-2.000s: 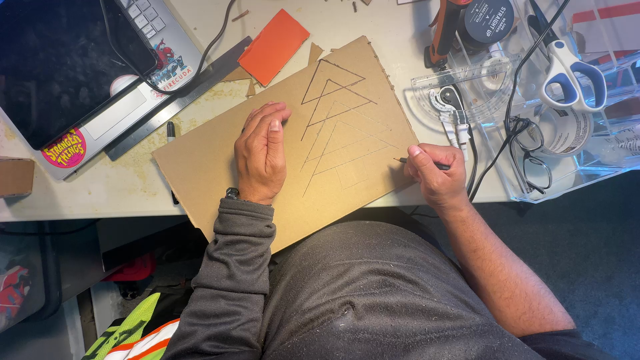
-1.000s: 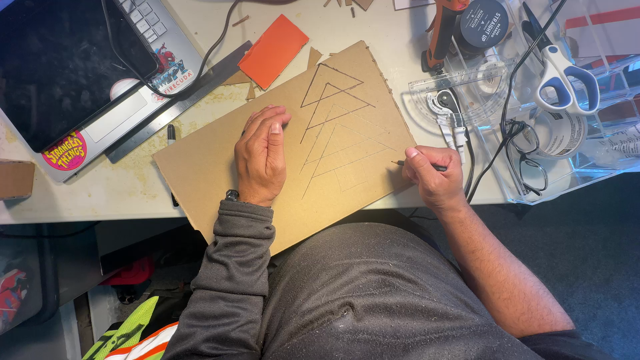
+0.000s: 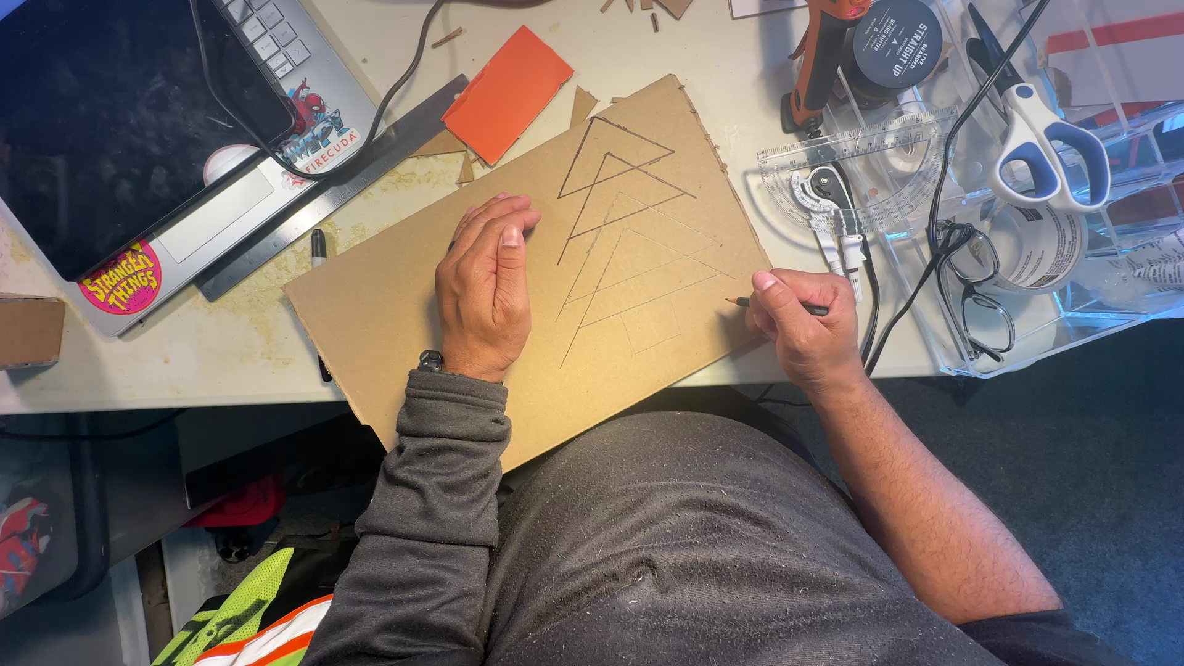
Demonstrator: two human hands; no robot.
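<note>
A cardboard sheet (image 3: 398, 277) lies tilted across the table's front edge. It bears overlapping triangles, the upper ones in dark lines, the lower ones in faint lines above a small faint four-sided outline. My left hand (image 3: 485, 287) rests on its side on the sheet, left of the drawing; it shows nothing in its grasp, though something dark peeks out behind the fingers, too small to name. At the sheet's right edge my right hand (image 3: 803, 324) is closed around a dark pencil (image 3: 814, 309), whose sharpened tip points left, over the cardboard right of the lower triangles.
A laptop (image 3: 176, 240) with a dark tablet or screen, a metal ruler (image 3: 324, 199) and a marker (image 3: 318, 248) lie left. An orange piece (image 3: 509, 92) is beyond the sheet. Right stand a protractor (image 3: 856, 171), scissors (image 3: 1050, 153), eyeglasses (image 3: 980, 310), a clear organizer (image 3: 1008, 365) and black cables.
</note>
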